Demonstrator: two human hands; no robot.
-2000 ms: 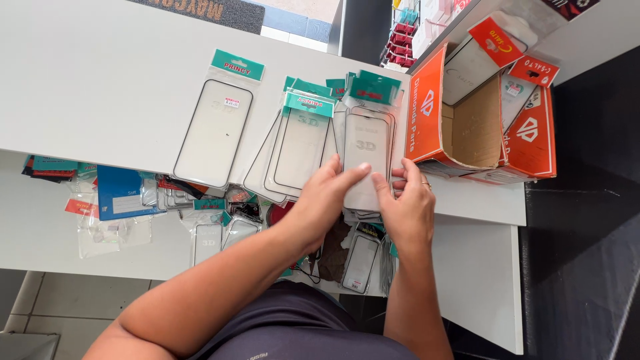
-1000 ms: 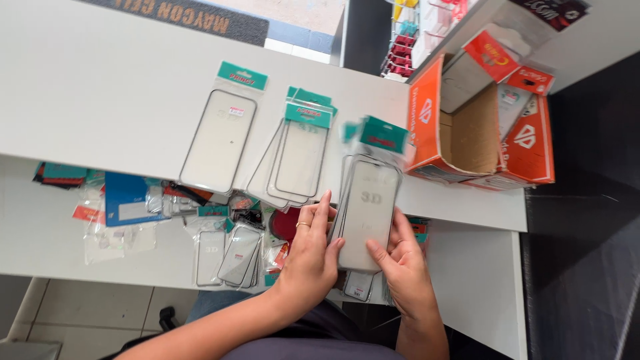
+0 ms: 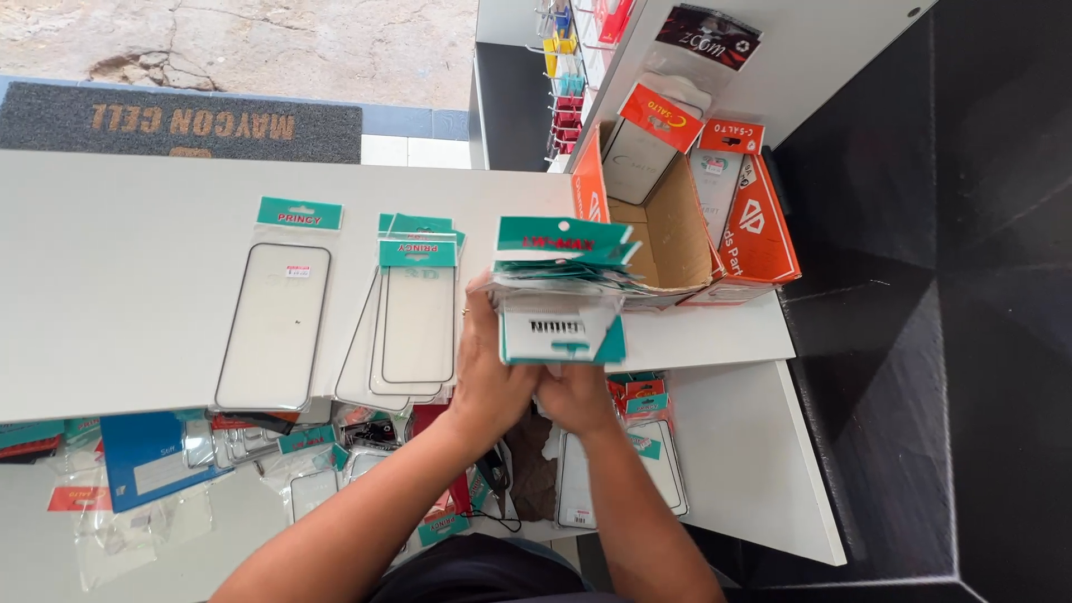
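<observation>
Both hands grip a thick stack of packaged phone screen protectors (image 3: 561,268) with green header cards, its card ends facing up toward me. My left hand (image 3: 494,360) holds the left side and lower end; a ring shows on one finger. My right hand (image 3: 578,398) is at the lower end, its fingers mostly hidden behind the stack. Left of the stack, several overlapping screen protectors (image 3: 419,327) lie on the white counter (image 3: 126,285). Farther left, a single black-rimmed screen protector (image 3: 275,327) lies in a clear pouch with a green header.
An orange cardboard box (image 3: 703,260) with packaged protectors stands at the counter's right. On the lower shelf (image 3: 745,452) lie more packaged protectors (image 3: 662,469), a blue folder (image 3: 142,469) and clear pouches. Behind the counter are a dark doormat (image 3: 318,134) and a rack of hooks (image 3: 565,109).
The stack, held with its front protector's face toward me a second ago, is now tipped so the header ends face me. Both hands have shifted with it. The view has moved somewhat.
</observation>
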